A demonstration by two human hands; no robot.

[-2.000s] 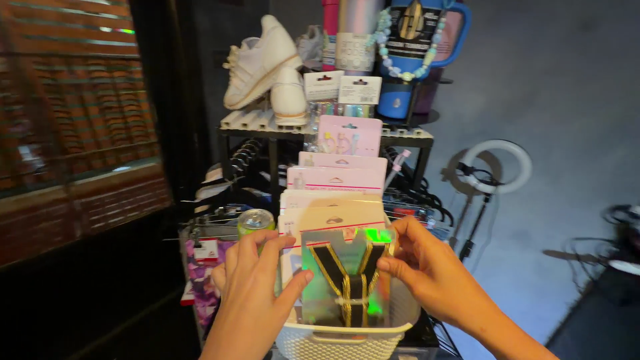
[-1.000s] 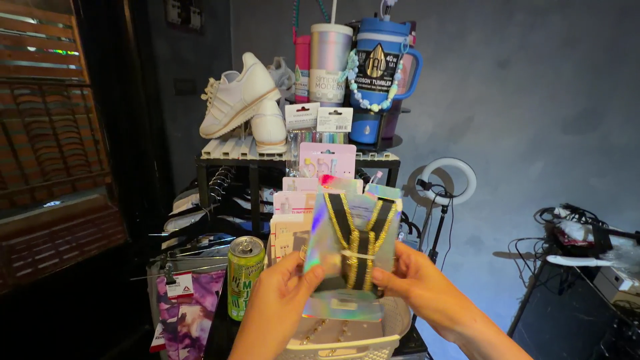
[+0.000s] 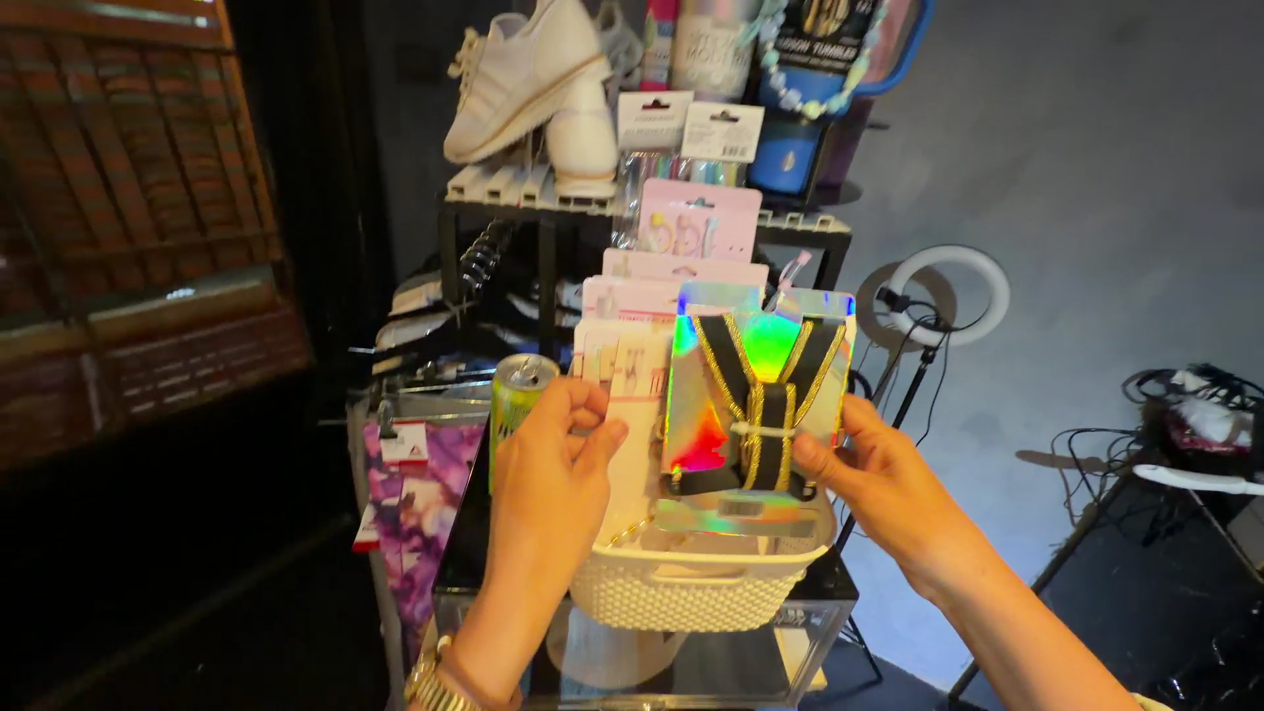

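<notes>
My right hand (image 3: 879, 479) pinches the lower right edge of a shiny holographic card (image 3: 701, 395), which carries black straps with gold edging (image 3: 770, 415) bound by a pale tie. The card is upright above the front of a cream woven-pattern plastic basket (image 3: 691, 592). My left hand (image 3: 563, 464), a gold watch (image 3: 439, 681) on its wrist, is beside the pale carded packs (image 3: 627, 365) at the basket's left; its thumb and fingers are slightly apart, and no held item shows between them. A gold chain (image 3: 632, 531) lies partly visible inside the basket.
A green drink can (image 3: 509, 395) stands behind my left hand. White sneakers (image 3: 533, 89) and a blue tumbler (image 3: 785, 153) are on the rack shelf (image 3: 494, 185). Purple patterned fabric (image 3: 415, 523) hangs at left. A ring light (image 3: 997, 296) stands right; cables (image 3: 1096, 444) lie beyond.
My left hand has come off the holographic card and moved to its left. My right hand still holds the card, which has shifted right over the basket. The view has tilted down.
</notes>
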